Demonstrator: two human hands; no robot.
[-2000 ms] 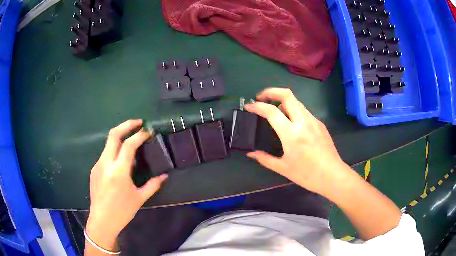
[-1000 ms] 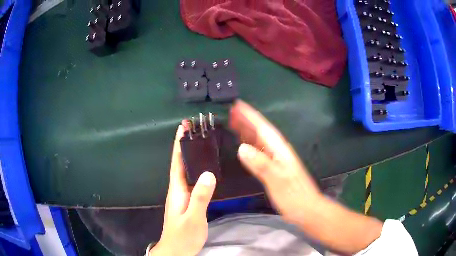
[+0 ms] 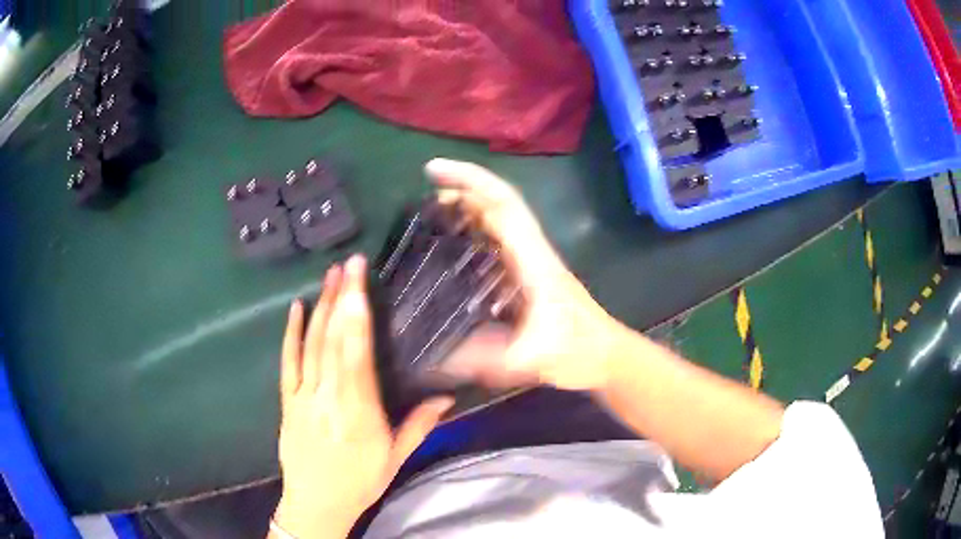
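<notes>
Several black power adapters (image 3: 437,279) are pressed side by side in a blurred stack between my two hands, above the front edge of the green bench. My left hand (image 3: 342,395) lies against the left side of the stack with its fingers extended. My right hand (image 3: 537,290) grips the stack from the right, with fingers over the top and thumb below. The pins of these adapters cannot be made out. A block of black adapters (image 3: 292,211) stands pins up on the mat, beyond my left hand.
Rows of adapters (image 3: 109,100) stand pins up at the far left. A crumpled maroon cloth (image 3: 422,68) lies at the back. A blue tray (image 3: 738,205) at the right holds adapters, with another blue bin (image 3: 896,95) and a red edge beyond. A blue bin edge (image 3: 26,453) shows at lower left.
The adapters lay spread in a row, then were gathered in my left hand; now both hands hold them. My right hand has come onto the stack. The view has shifted right.
</notes>
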